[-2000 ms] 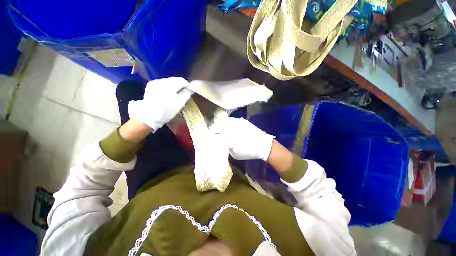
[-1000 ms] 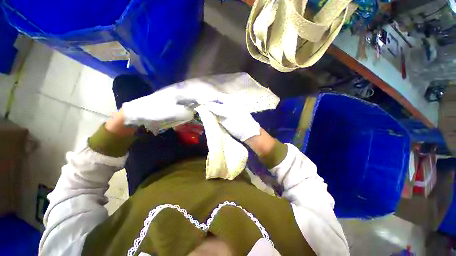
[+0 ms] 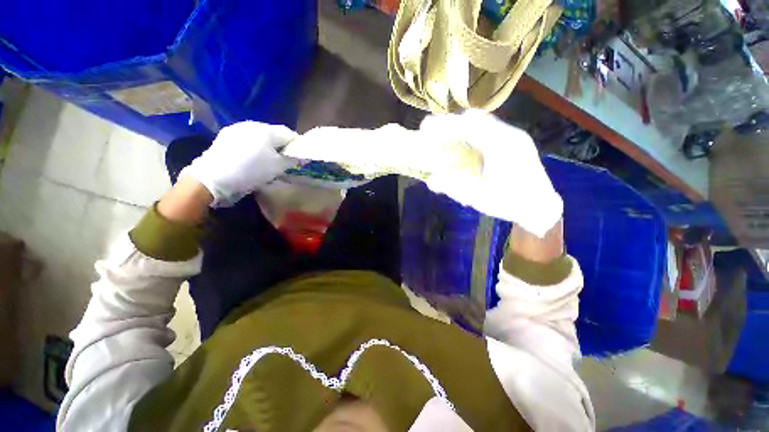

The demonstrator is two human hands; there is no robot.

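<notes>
A pale straw tote bag (image 3: pixel 362 149) is stretched sideways between my two white-gloved hands above my knees. A strip of blue-teal printed fabric (image 3: pixel 325 171) shows along its lower edge. My left hand (image 3: pixel 244 160) grips the bag's left end. My right hand (image 3: pixel 497 169) grips its right end, and a bit of beige woven material shows between its fingers. The bag is overexposed, so its weave and opening are hard to tell.
Beige strap loops (image 3: pixel 459 51) hang from the table (image 3: pixel 582 114) at the upper right. A large blue bin (image 3: pixel 244 72) stands at the upper left and another blue bin (image 3: pixel 615 253) at the right. Plastic-wrapped items (image 3: pixel 704 76) lie on the table. Tiled floor (image 3: pixel 80 169) shows at the left.
My right hand has moved right and up, away from my left hand. The bag is now stretched between them, and the beige strap that hung toward my lap no longer shows there.
</notes>
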